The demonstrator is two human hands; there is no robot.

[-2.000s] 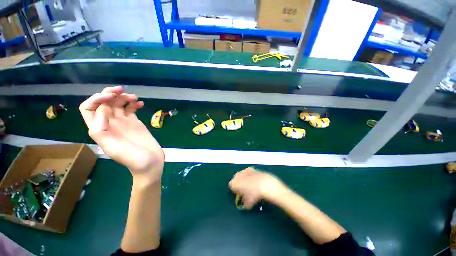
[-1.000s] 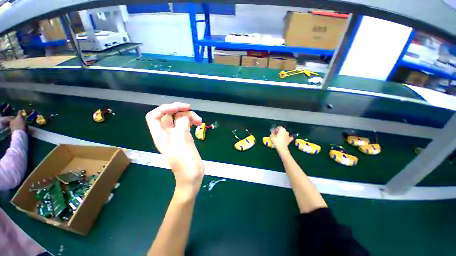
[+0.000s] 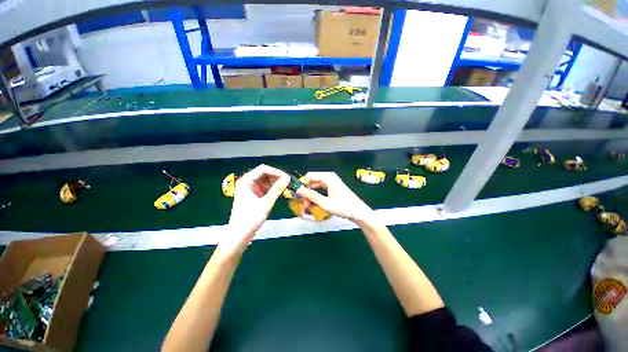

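Note:
My left hand [image 3: 256, 198] and my right hand [image 3: 332, 195] meet over the near edge of the belt. Their fingertips pinch a part-assembled unit. Its small green circuit board [image 3: 295, 184] shows between the fingertips. Its yellow shell [image 3: 310, 210] is below, partly behind my right hand. The fingers hide the wires and much of the board. Another yellow unit [image 3: 229, 184] lies on the belt just behind my left hand, partly covered.
Several yellow units, such as one at left [image 3: 172, 196], lie on the green conveyor [image 3: 117, 196]. A brown carton [image 3: 81, 285] with green boards stands at lower left. A grey post [image 3: 509, 110] rises at right. A person's patterned clothing [image 3: 609, 292] shows at the right edge.
My right hand has come back from the belt with a unit and met my left hand. My left fingers, raised and empty before, now pinch it. The view has turned right.

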